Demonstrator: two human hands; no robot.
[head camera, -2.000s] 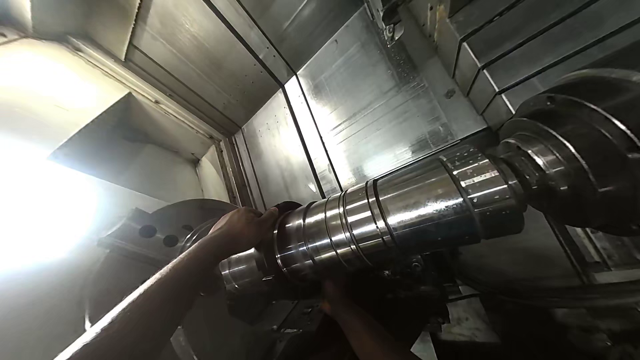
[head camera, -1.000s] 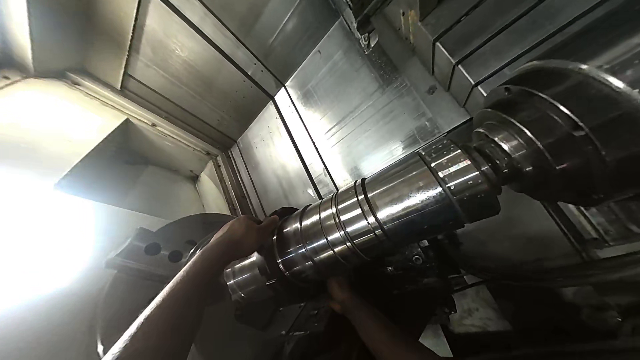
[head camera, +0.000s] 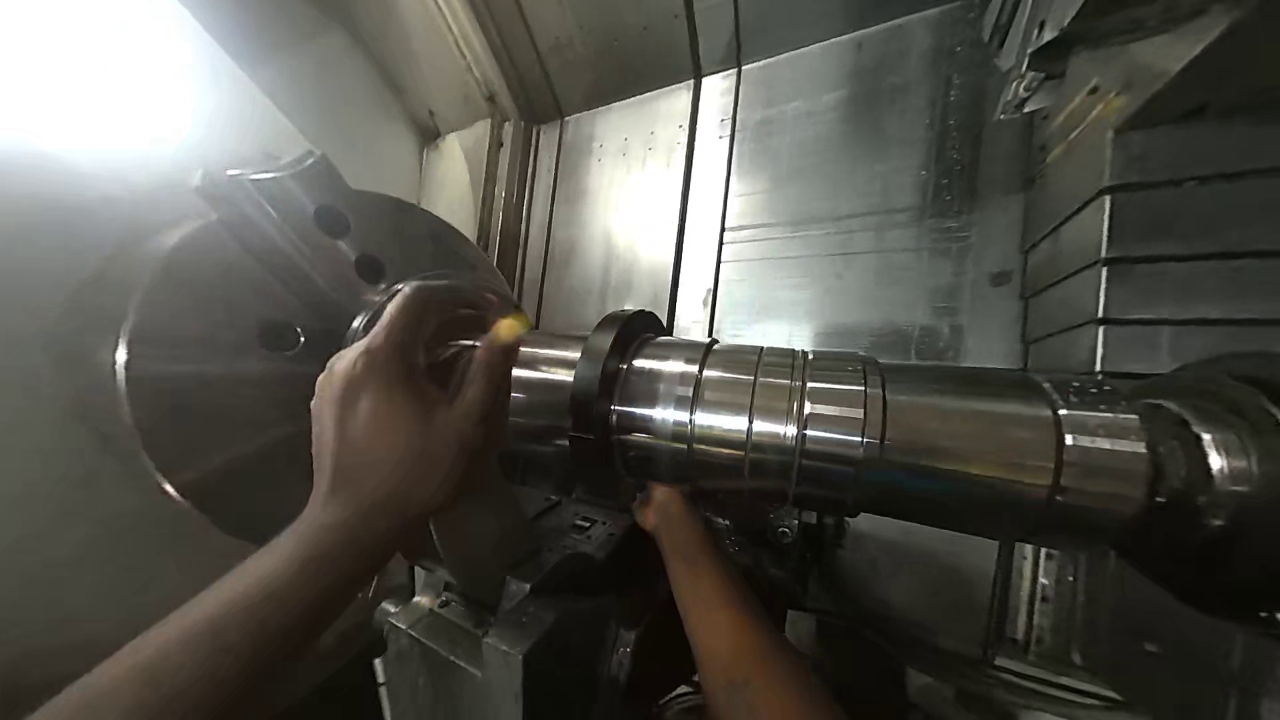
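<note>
A stepped steel shaft (head camera: 960, 430) lies across the lathe, its polished bands shining. A dark ring collar (head camera: 600, 385) sits around it, left of the grooved bands. My left hand (head camera: 400, 410) is raised in front of the shaft's left end, beside the chuck; a small yellow thing (head camera: 510, 327) shows at its thumb and fingertips, too blurred to name. Under the shaft, close to the collar's lower right side, is my right hand (head camera: 660, 505). Its fingers are mostly hidden, and whether they grip anything cannot be seen.
The large round lathe chuck (head camera: 210, 370), with a jaw and holes, stands at left. A dark round part (head camera: 1220, 480) supports the shaft's right end. Below are a metal block (head camera: 460, 640) and dark tooling. Sheet-metal covers (head camera: 840, 200) form the back wall.
My left hand has come off the collar area and moved left toward the chuck. My right hand stays under the shaft. The view has turned and shifted markedly.
</note>
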